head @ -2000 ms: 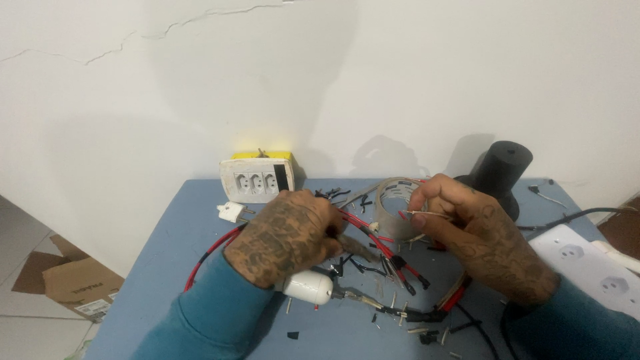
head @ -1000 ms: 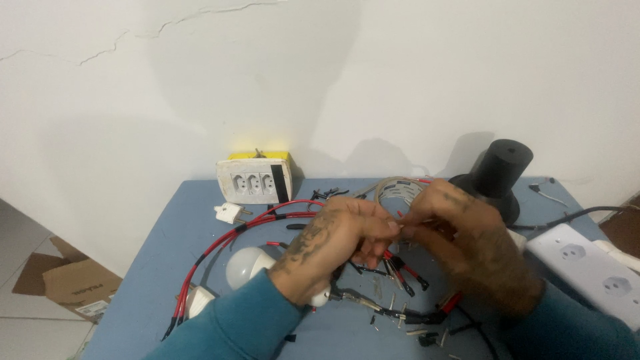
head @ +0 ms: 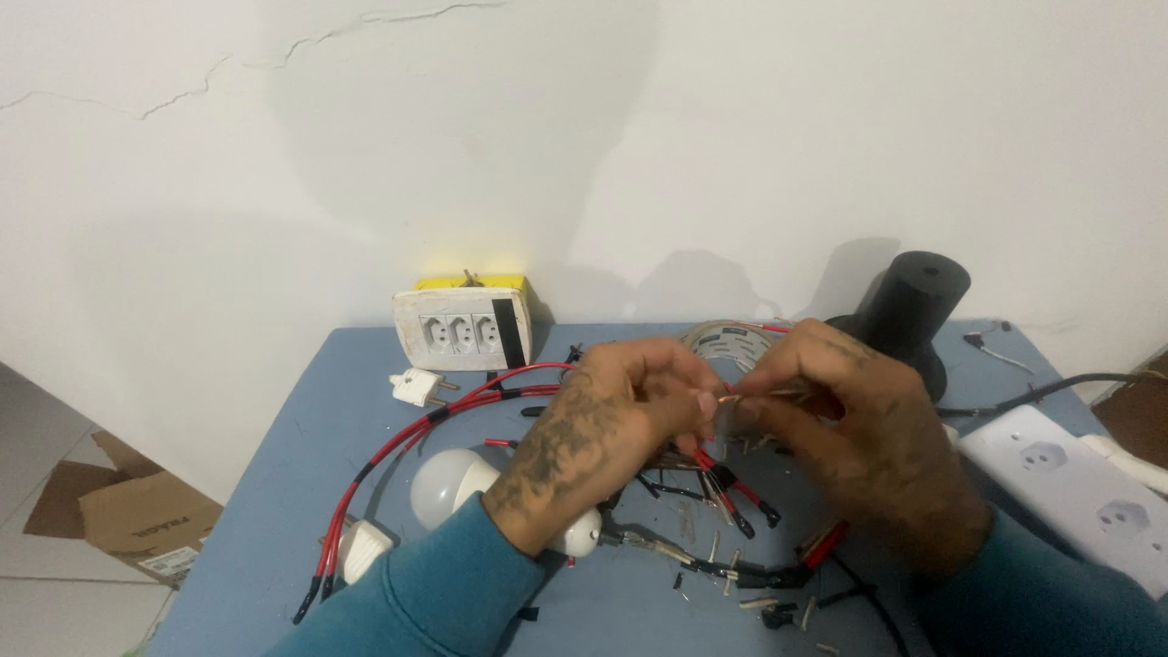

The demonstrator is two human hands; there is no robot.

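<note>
My left hand and my right hand meet above the middle of the blue table. Their fingertips pinch a thin wire with a bare copper-coloured end; most of it is hidden by the fingers. Red cables bound with black tape curve left from beneath my left hand. A white LED bulb lies beside my left wrist. Below the hands are taped red and black wire ends and a taped wire bundle. A roll of tape lies behind the fingers.
A white triple-socket plate on a yellow box leans on the wall. Near it lies a white plug. At the right are a black cylindrical stand and a white socket panel. Wire scraps litter the front. A cardboard box sits on the floor.
Two seconds ago my hands were apart, my right one holding a thin wire; now their fingertips are together. My left hand has moved off the red cables and the bulb, which now show more.
</note>
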